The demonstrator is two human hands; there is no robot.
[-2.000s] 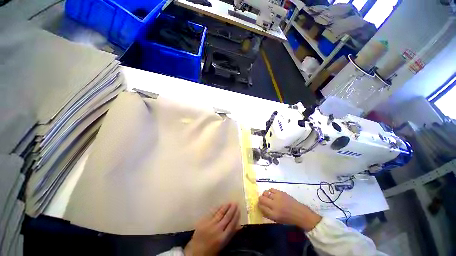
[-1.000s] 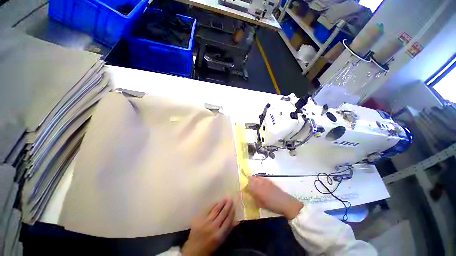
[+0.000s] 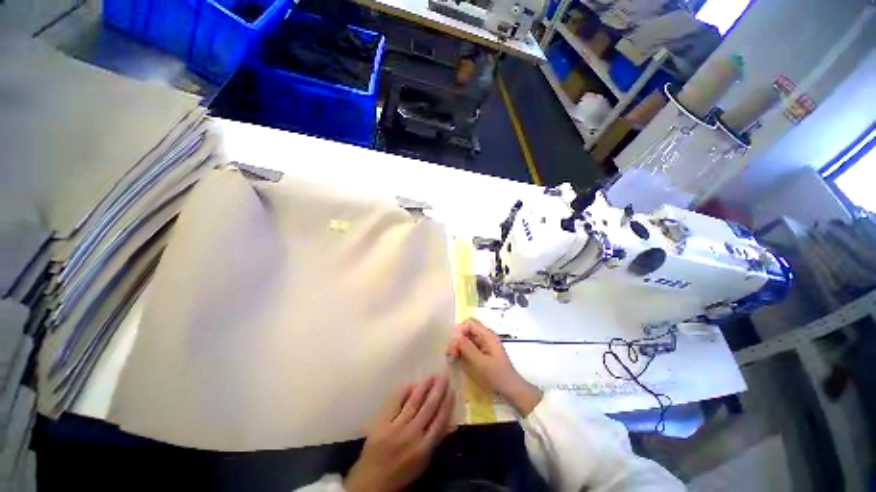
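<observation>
A large beige panel [image 3: 298, 307] lies on the white table, its right edge along the yellow guide tape [image 3: 477, 399]. A small yellow label [image 3: 339, 226] is on the panel. My left hand [image 3: 413, 428] rests flat on the panel near its lower right corner, fingers together, gripping nothing. My right hand [image 3: 488, 357] is at the panel's right edge over the tape, thumb and fingertips brought together. Whether they pinch the edge is too small to tell. The sewing machine [image 3: 615, 255] stands to the right, its needle area just beyond my right hand.
A panel stack [image 3: 125, 240] is on the left. A tangled black cord [image 3: 629, 360] lies on the right tabletop. Dark grey tabs [image 3: 413, 205] show at the panel's far edge. Blue crates [image 3: 322, 82] stand behind the table. Thread cones [image 3: 716, 85] stand behind the machine.
My right hand has moved forward and left along the tape to the panel's right edge, its fingertips now together. My left hand stays on the panel. The view has shifted slightly.
</observation>
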